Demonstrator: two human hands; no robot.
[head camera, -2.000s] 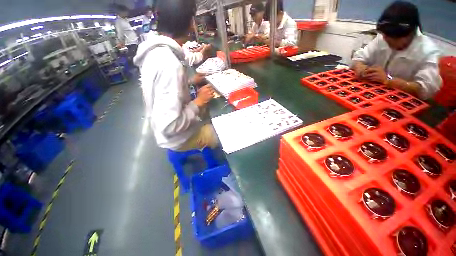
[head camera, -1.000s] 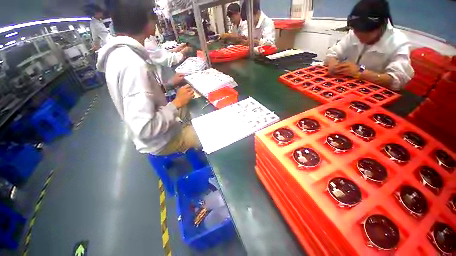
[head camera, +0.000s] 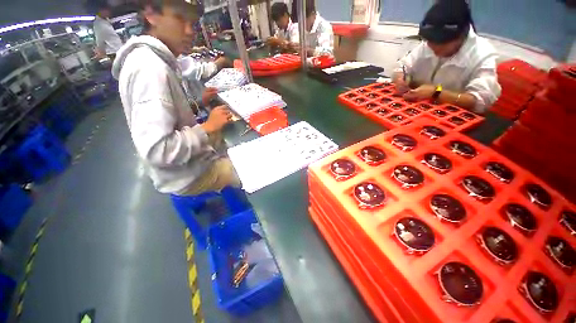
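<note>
Neither of my hands is in the picture. A stack of red-orange foam trays (head camera: 391, 183) stands on the green bench at the right, nearest to me. Its top tray holds rows of round dark glossy housing units (head camera: 414, 234) in square pockets, one per pocket, with thin silvery rims. A white parts tray (head camera: 262, 161) with small parts in a grid lies on the bench just left of the stack.
A seated person in a pale hoodie (head camera: 158, 113) is at the left. Another person works over a red tray (head camera: 410, 108) across the bench. A small red bin (head camera: 268, 120) stands by white trays. A blue bin (head camera: 243, 303) with scraps is below the bench edge. More red trays (head camera: 518, 88) are piled at the right.
The view has turned, so the bench and trays have shifted left in the picture. The person in the hoodie has turned their head towards me.
</note>
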